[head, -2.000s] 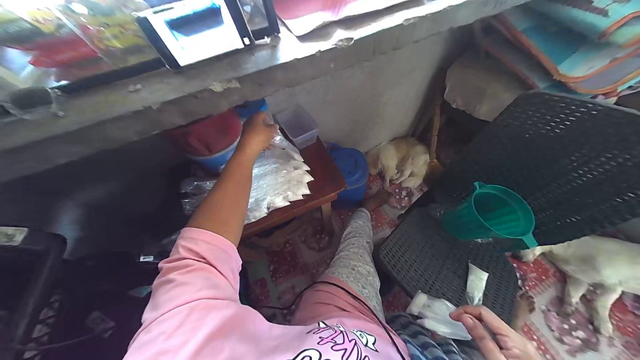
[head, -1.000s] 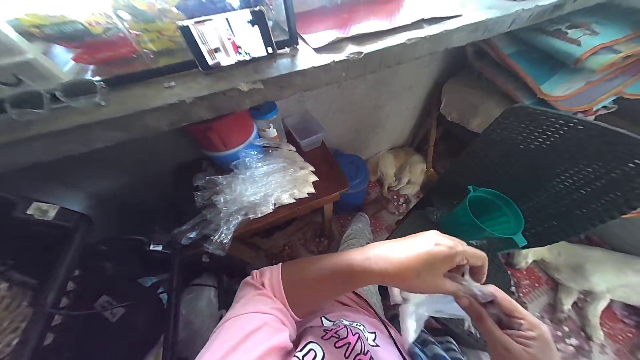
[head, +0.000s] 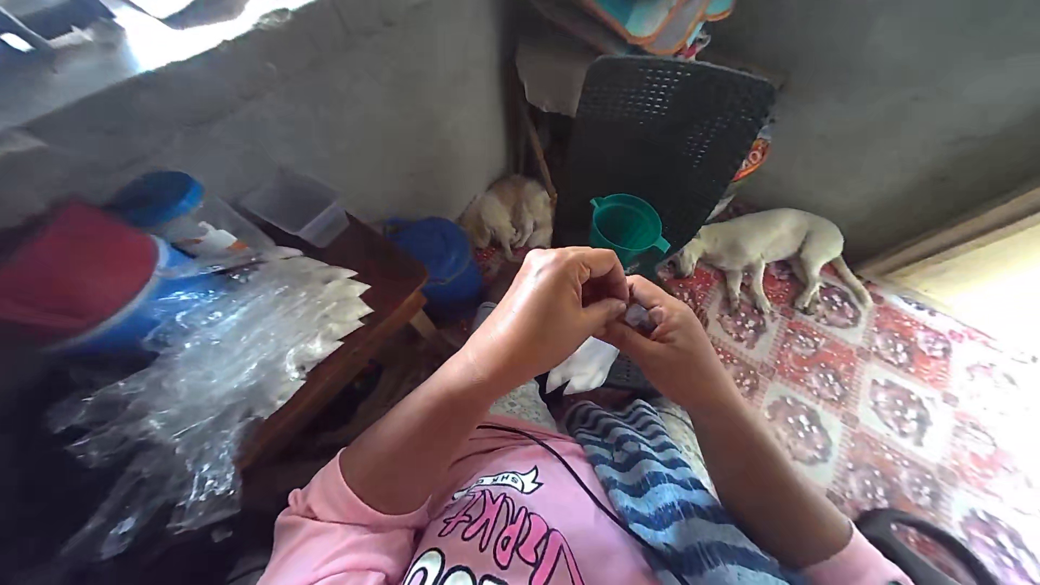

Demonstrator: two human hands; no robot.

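My left hand [head: 552,305] and my right hand [head: 670,341] meet in front of my chest, fingertips pinched together. Between them is a small clear plastic bag [head: 639,317], mostly covered by the fingers. Just below the hands, white packets [head: 583,366] lie by my lap. A striped blue cloth [head: 662,487] rests across my thigh. To the left, a spread of clear plastic bags [head: 236,349] with white pointed ends covers part of a wooden table [head: 390,284].
Behind my hands, a green plastic strainer or pitcher [head: 626,223] sits on a black woven chair [head: 670,138]. Two dogs, one pale [head: 772,240] and one tan [head: 512,213], lie on the floor. A blue lidded bucket [head: 439,260] stands beside the table. A clear container [head: 301,203] sits at its back.
My left hand reached to the bags on the table two seconds ago, then came over to my right hand. Both hands now work close together. The view has turned right.
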